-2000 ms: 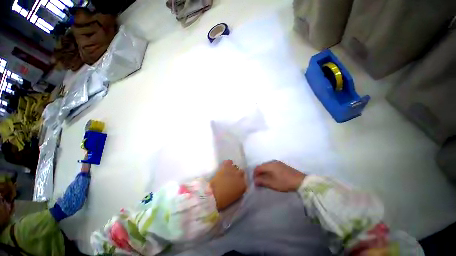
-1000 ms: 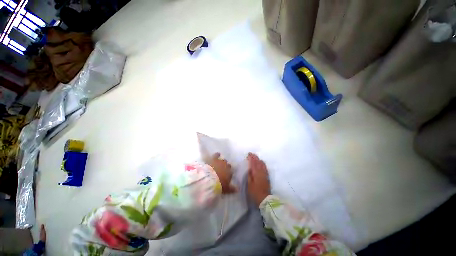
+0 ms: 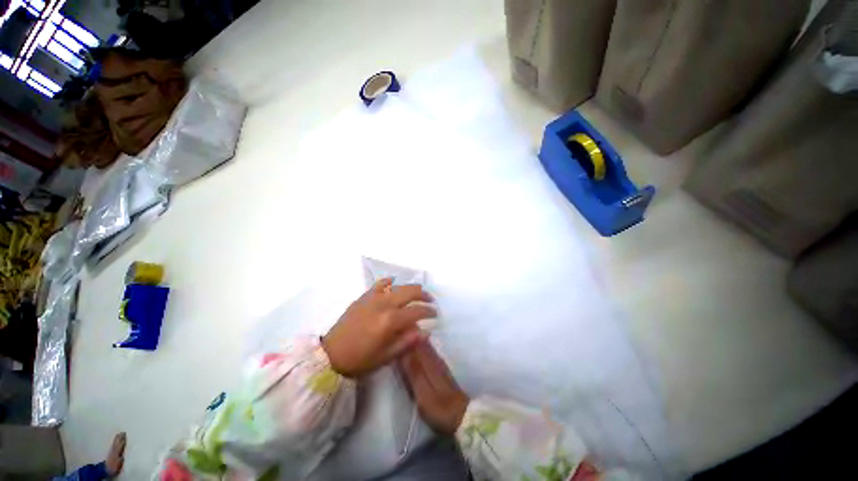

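A white-wrapped bundle (image 3: pixel 376 413) lies at the wearer's front edge of the table, with a pointed flap of white sheet (image 3: pixel 376 270) at its far end. My left hand (image 3: pixel 381 324) lies over the flap, fingers bent and slightly apart, with nothing seen held. My right hand (image 3: pixel 435 385) is just below and right of it, on the bundle's right side; its fingertips are partly hidden by my left hand, so its grip is unclear. Thin white sheets (image 3: pixel 536 310) are spread beneath and beyond. Both sleeves are floral.
A blue tape dispenser (image 3: pixel 593 174) stands right, beside upright taupe bags (image 3: pixel 706 66). A loose tape roll (image 3: pixel 379 87) lies far off. At left are a second dispenser (image 3: pixel 146 315), shiny plastic packs (image 3: pixel 193 131), brown bags (image 3: pixel 141 94) and another person's hand (image 3: pixel 116 454).
My hands have come together over the flap; my left hand now overlaps my right, which has moved left and nearer the wearer. The other person's hand left the second dispenser.
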